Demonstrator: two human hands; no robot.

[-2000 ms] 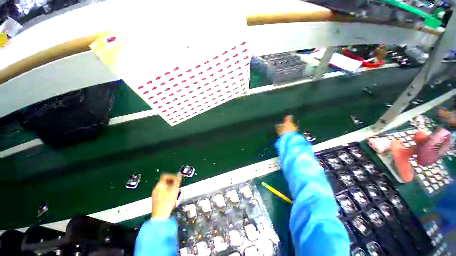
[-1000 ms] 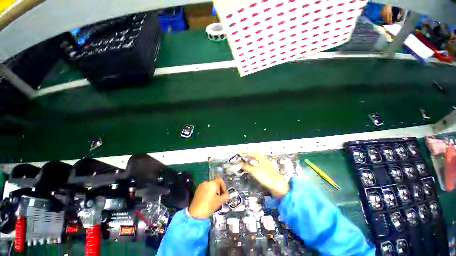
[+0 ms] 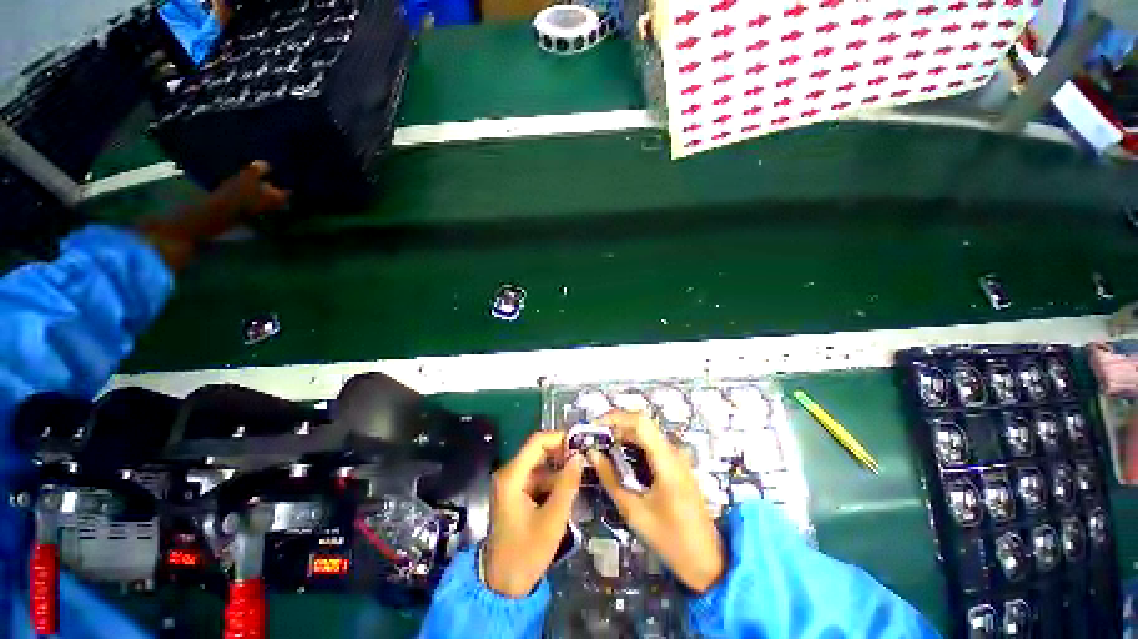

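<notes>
A small black and silver unit [image 3: 589, 441] is held in the fingertips of both hands above the clear blister tray. My left hand [image 3: 529, 509] grips it from the left side. My right hand [image 3: 654, 499] grips it from the right side. The clear blister tray [image 3: 764, 437] holds rows of silvery-white parts, and my hands cover part of it. The parts of the unit under my fingers are hidden.
The green conveyor belt [image 3: 749, 250] carries spaced units. A black blister tray [image 3: 930, 499] and yellow tweezers [image 3: 837, 432] lie at right. Red-handled clamp fixtures [image 3: 246, 574] stand at left. Another person's arm [image 3: 94, 293] reaches over the belt toward stacked black trays [image 3: 268, 112].
The view has shifted. My hands, apart over the belt and then over the tray, now meet on one unit. Another person's arm has entered at left.
</notes>
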